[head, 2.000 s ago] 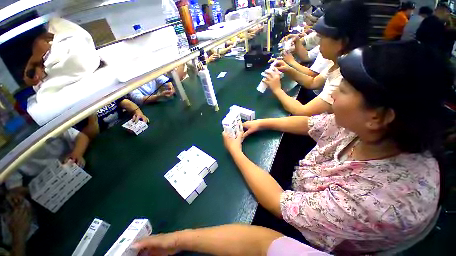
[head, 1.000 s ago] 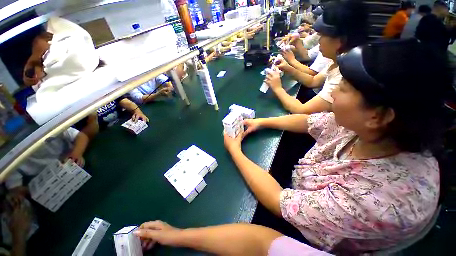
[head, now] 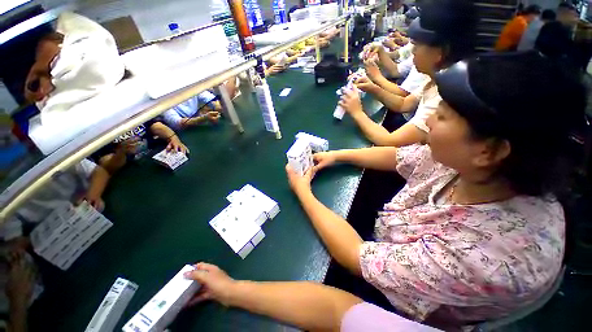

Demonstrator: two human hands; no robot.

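Observation:
My right hand (head: 211, 284) reaches in from the bottom right, past a pink sleeve, and holds the upper end of a white printed carton (head: 161, 303). The carton lies slanted at the bottom left, its lower end near the picture's edge. A second white carton (head: 111, 306) lies slanted just left of it, apart from it, cut off by the bottom edge. My left hand is not in view.
A flat group of white cartons (head: 243, 219) lies on the green bench (head: 188, 243) ahead. A worker (head: 467, 220) at the right holds cartons (head: 300, 159). Workers across the bench hold carton blocks (head: 70, 233). A raised shelf rail (head: 139, 120) crosses the upper left.
The carton in my right hand was steeply tilted with its end up; it now lies slanted with its long printed face showing. My right hand has moved slightly up and right.

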